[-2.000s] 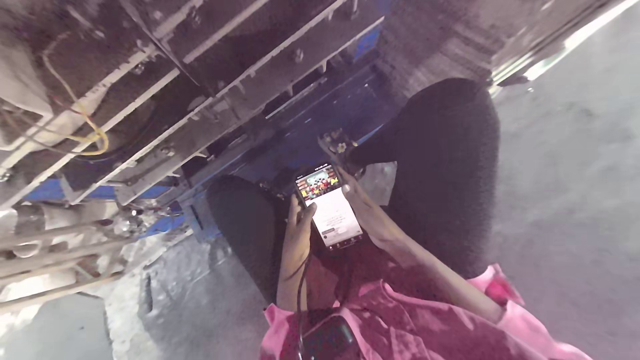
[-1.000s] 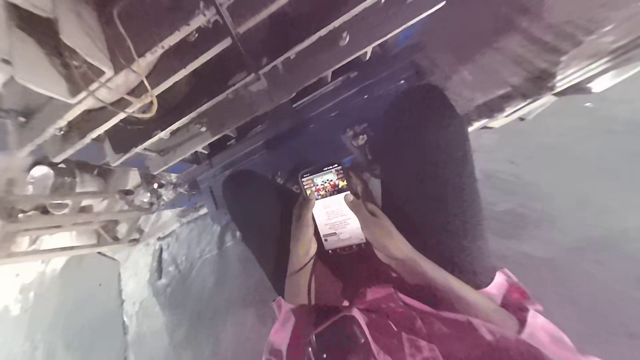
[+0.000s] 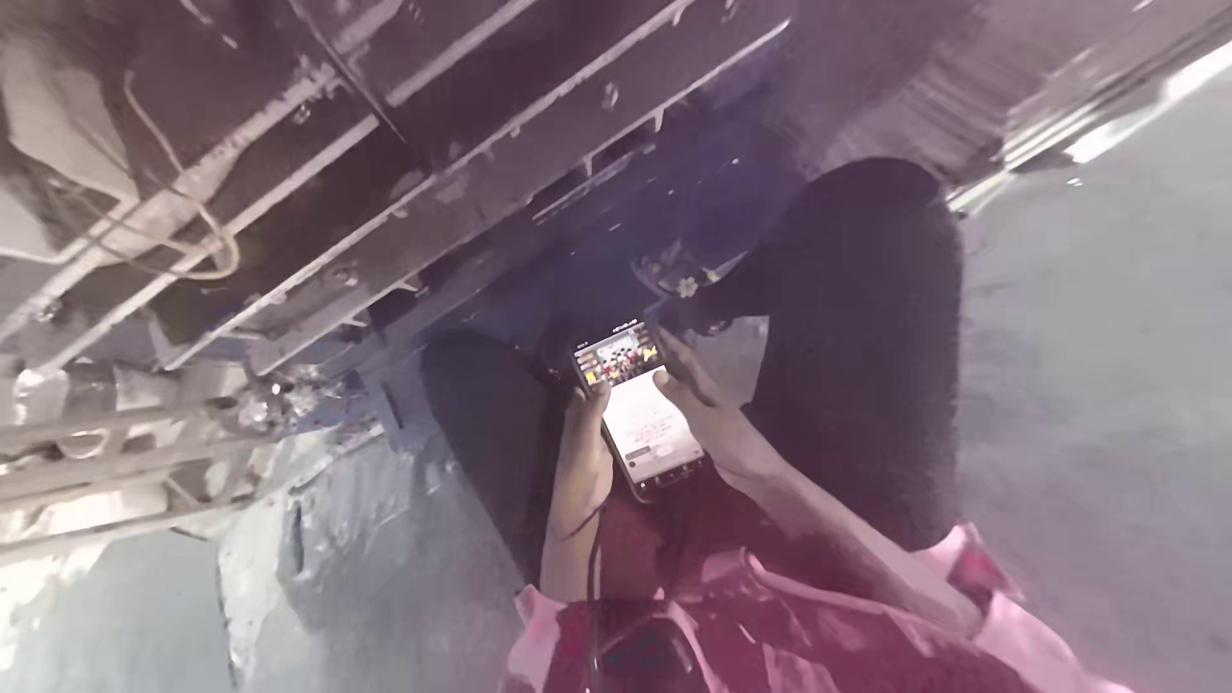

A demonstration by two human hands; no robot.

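Observation:
A smartphone (image 3: 650, 419) with a lit screen is held over my lap, slightly tilted. Its upper part displays a colourful picture, and a white page with writing fills the rest. My left hand (image 3: 585, 448) grips its left edge, thumb beside the picture. On the right edge is my right hand (image 3: 707, 414), with its thumb over the screen just below the picture and fingers partly hidden behind the phone. A dark cable hangs by my left wrist and runs down over my pink clothing (image 3: 770, 626).
A metal frame with parallel bars (image 3: 462, 173) rises ahead and to the left, with a loose pale cable (image 3: 226, 255) on it. My dark-clad knees (image 3: 866, 337) flank the phone. Grey floor (image 3: 1107, 385) extends on the right; more metal rails (image 3: 115, 423) stand at the left.
My right thumb has moved from the phone's edge onto its screen. Both hands keep hold of the phone. The view has shifted somewhat.

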